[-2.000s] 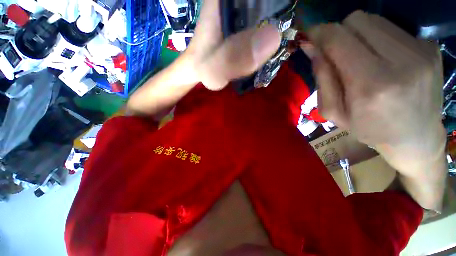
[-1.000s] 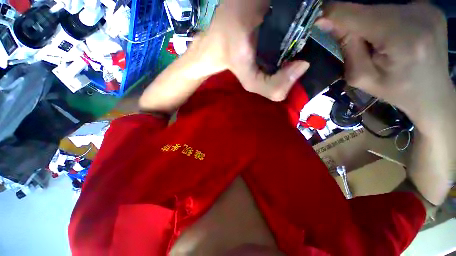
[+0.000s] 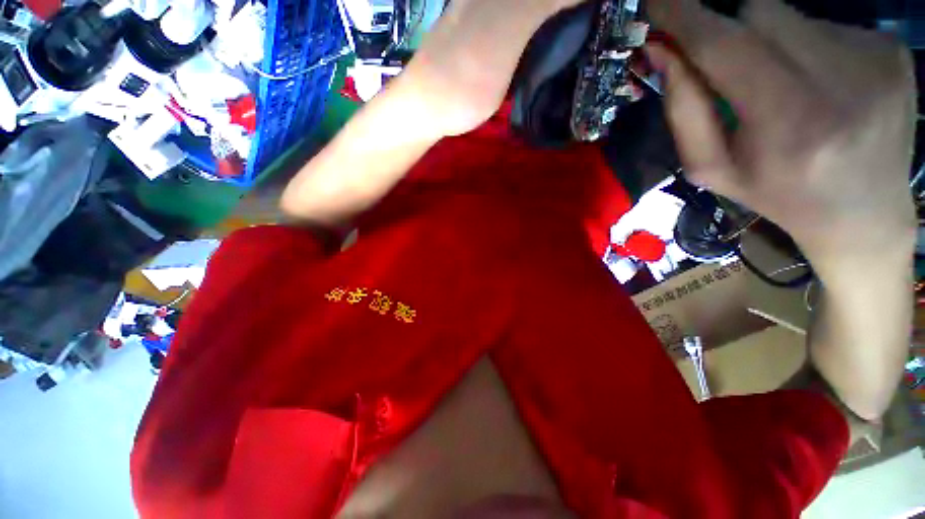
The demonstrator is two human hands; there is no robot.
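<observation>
A black rounded camera module is at the top centre, with a circuit board with bright components along its right side. My left hand holds the module from the left and above; its fingers are partly cut off by the top edge. My right hand is at the right of the board, its fingers bent and their tips close to the board's edge. A small dark and reddish bit shows at those fingertips, too blurred to name.
A blue lattice crate stands at upper left beside a heap of white cameras. A dark plastic bag lies at far left. At right are a cardboard box with a metal tool on it, white and red camera parts and black cables.
The module has turned, so its rounded black side and the board's face show more. My left thumb has gone from below the module, and the flat plate seen beside the board no longer shows.
</observation>
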